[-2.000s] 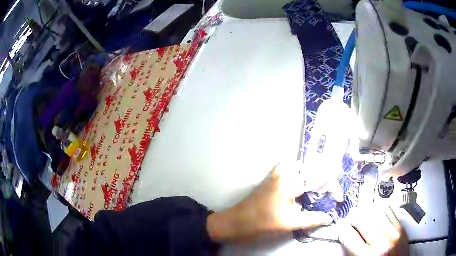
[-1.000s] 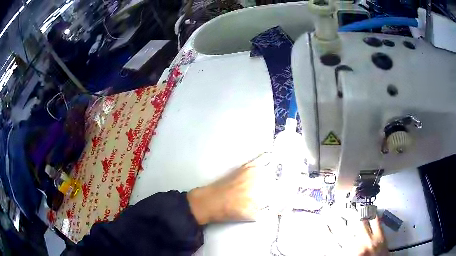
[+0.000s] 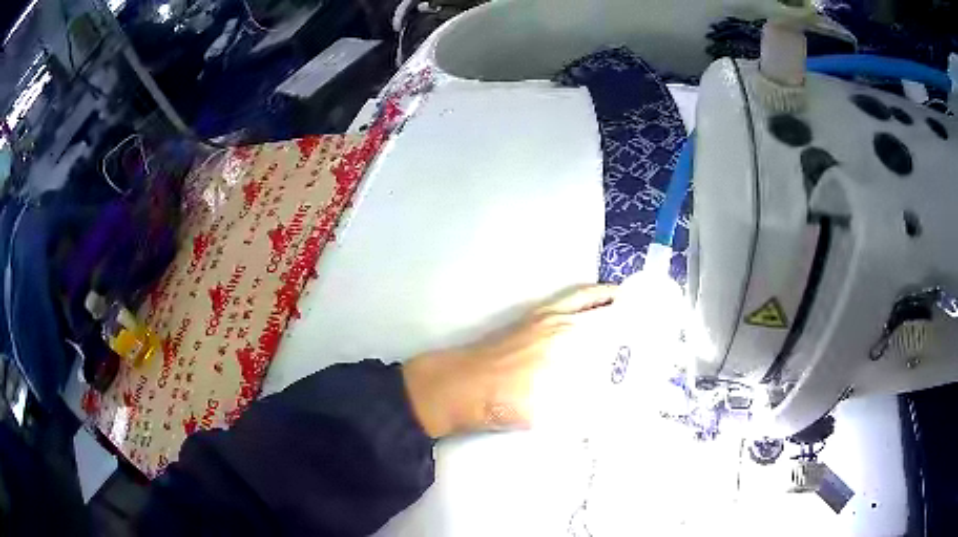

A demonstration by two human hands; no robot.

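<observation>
The dark navy patterned denim strip (image 3: 637,147) runs from the back of the white table down behind the sewing machine's blue tube. Its near part is lost in lamp glare by the needle area. The white sewing machine head (image 3: 777,252) stands at the right. My left hand (image 3: 515,362) lies palm down left of the needle area, one finger reaching to the strip's left edge. Its other fingertips are washed out, so its hold on the cloth cannot be told. My right hand cannot be seen.
A tan sheet with red lettering (image 3: 226,278) covers the left board. A small bottle with yellow contents (image 3: 134,344) stands at its left edge. A small dark grey rectangle (image 3: 833,488) lies right of the needle area. Dark cloth is heaped at far left.
The view has shifted, and the machine appears further right than a second ago. My right hand, seen earlier near the needle, no longer shows. My left hand stays beside the needle area.
</observation>
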